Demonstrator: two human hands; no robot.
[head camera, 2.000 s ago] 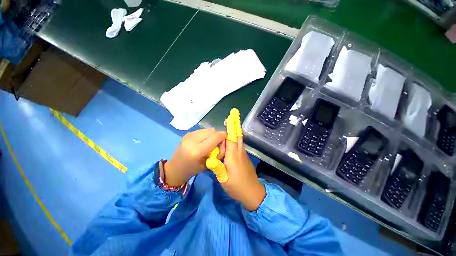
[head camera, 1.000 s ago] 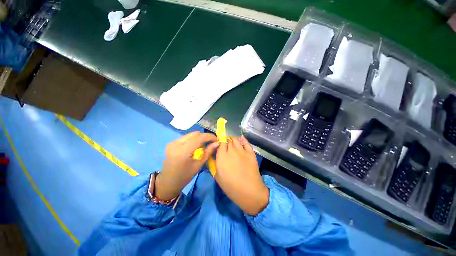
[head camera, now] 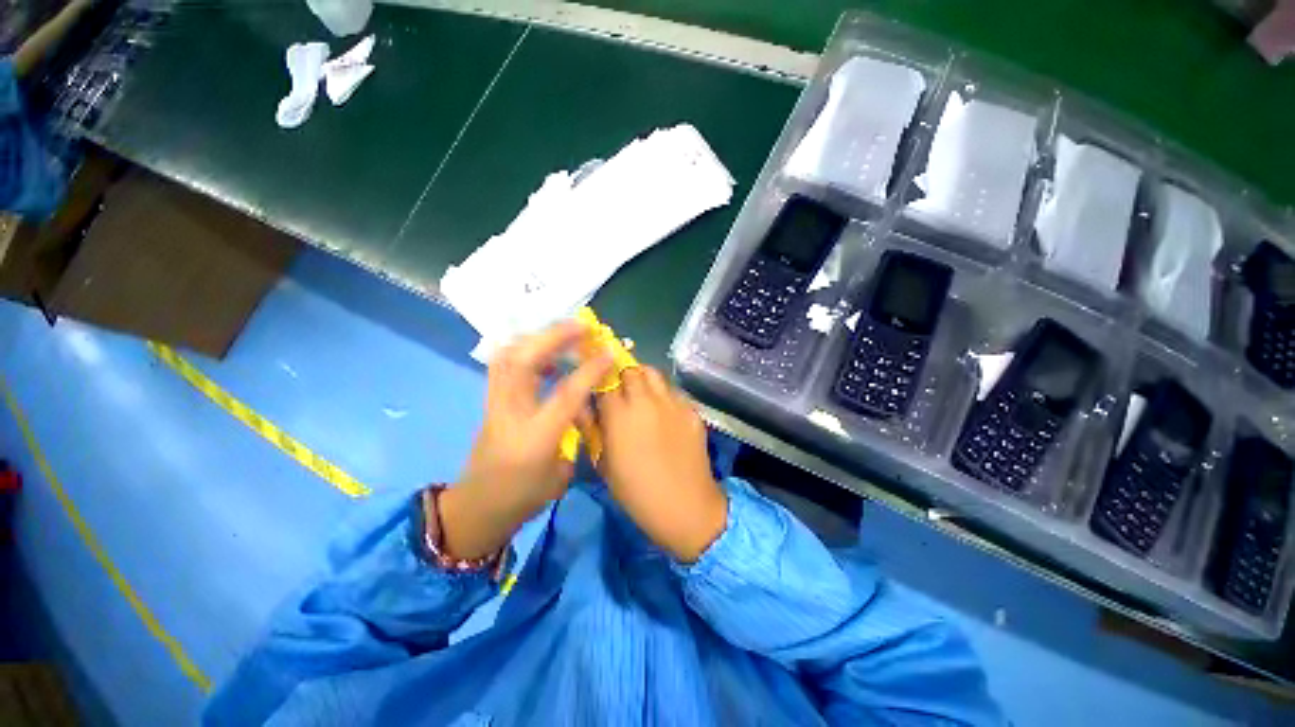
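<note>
My left hand, with a reddish beaded bracelet at the wrist, meets my right hand in front of my body. Its fingers pinch at a yellow finger cot by my right fingertips. More yellow shows lower down between the hands. The fingers overlap and blur, so what my right hand grips is hidden. A loose pile of white sleeves lies on the bench beyond my hands. A clear blister tray at right holds black keypad phones and, in its far row, several white sleeved phones.
The dark green bench runs across the view. Crumpled white pieces lie at upper left beside a whitish object. A brown carton stands on the blue floor. A person's blue sleeve shows at the left edge.
My hands have shifted slightly left and up. My left fingers have moved to the yellow cot at my right fingertips, which stood uncovered earlier. The view has shifted slightly.
</note>
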